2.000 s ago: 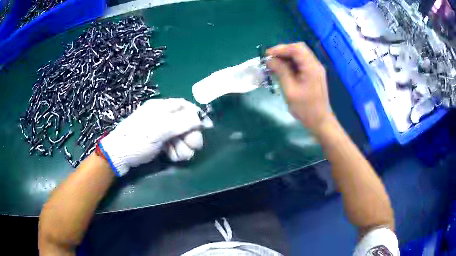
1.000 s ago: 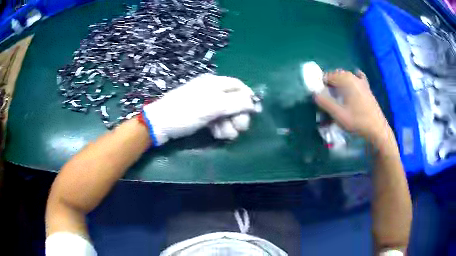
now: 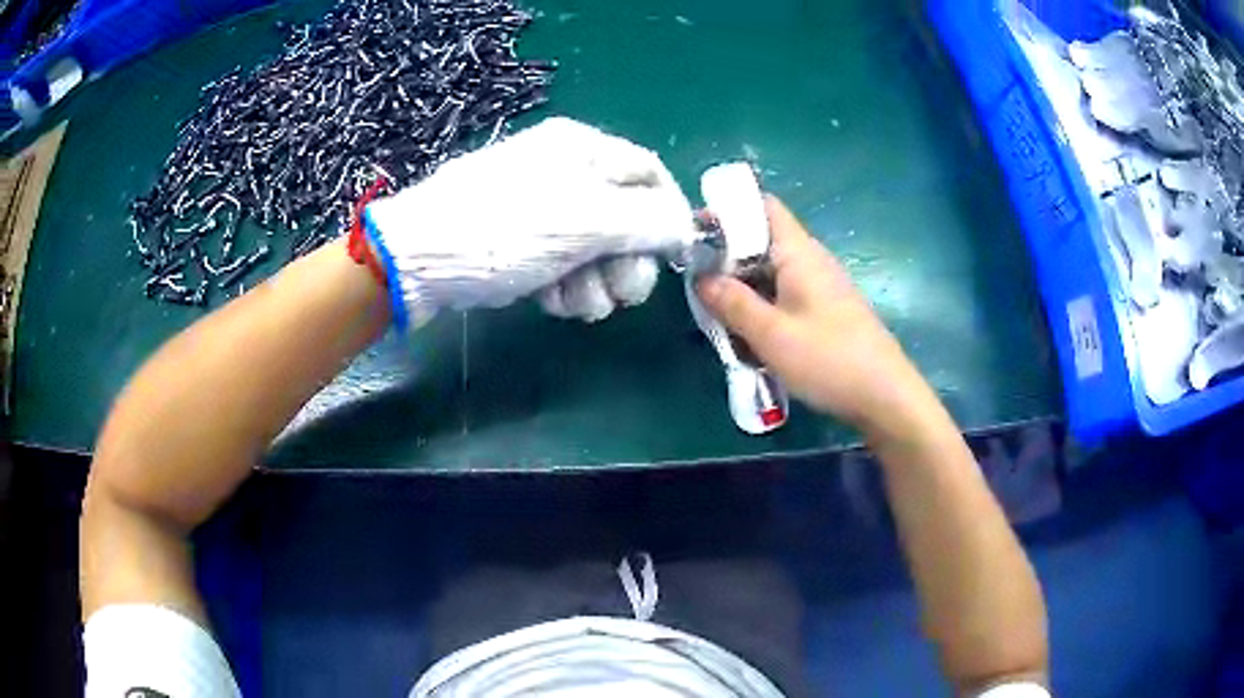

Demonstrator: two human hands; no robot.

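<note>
My right hand [image 3: 819, 321], bare, is closed on a white unit [image 3: 737, 216] over the green bench. The unit's broad white end points up and its narrower end, with a red spot, points toward the bench's near edge. My left hand [image 3: 539, 225], in a white knitted glove with a red-and-blue cuff, pinches a small silver fitting [image 3: 707, 239] at its fingertips. The fitting meets the side of the unit; whether it is seated there is hidden by the fingers. A large loose heap of small dark-and-silver fittings [image 3: 348, 116] lies beyond my left hand.
A blue crate [image 3: 1044, 205] at the right holds pale and silver components [image 3: 1173, 218] piled on a white liner. Another blue crate [image 3: 116, 48] is at the top left. A brown strip [image 3: 27, 205] lies at the far left. The bench's near edge [image 3: 573, 468] runs before my lap.
The white unit now stands turned toward me with its red-spotted end down. My right hand has brought it left against my gloved left hand, closing the gap between them.
</note>
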